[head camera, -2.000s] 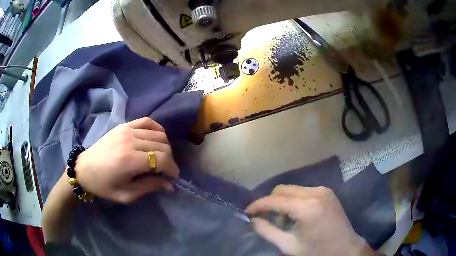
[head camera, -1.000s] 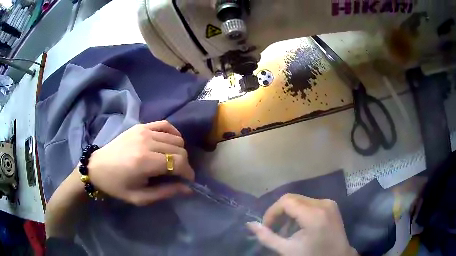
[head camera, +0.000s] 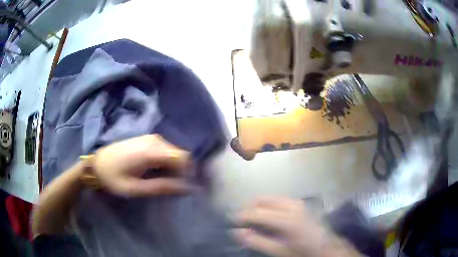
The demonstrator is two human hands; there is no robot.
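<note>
The grey-purple garment piece (head camera: 196, 108) lies in loose folds left of the sewing machine and runs down under my hands to the bottom of the view. My left hand (head camera: 143, 165), with a bracelet at the wrist, is blurred over the cloth, its fingertips closed on the garment piece. My right hand (head camera: 281, 226) is strongly blurred at the bottom centre, beside the cloth; its grip cannot be made out. The sewing machine head (head camera: 286, 45) is at the top, its needle area hidden or blurred. No cloth lies on the needle plate.
Black-handled scissors (head camera: 385, 150) lie on the bed right of the machine head. The worn orange machine bed (head camera: 301, 128) has dark chipped patches. Printed ruler markings (head camera: 381, 201) run along the table's front edge. Part of a second machine (head camera: 6, 133) shows at far left.
The view has swung, so the machine sits further right. The cloth has come away from the machine bed's left end. Both hands are now blurred, and the seam between them no longer shows clearly.
</note>
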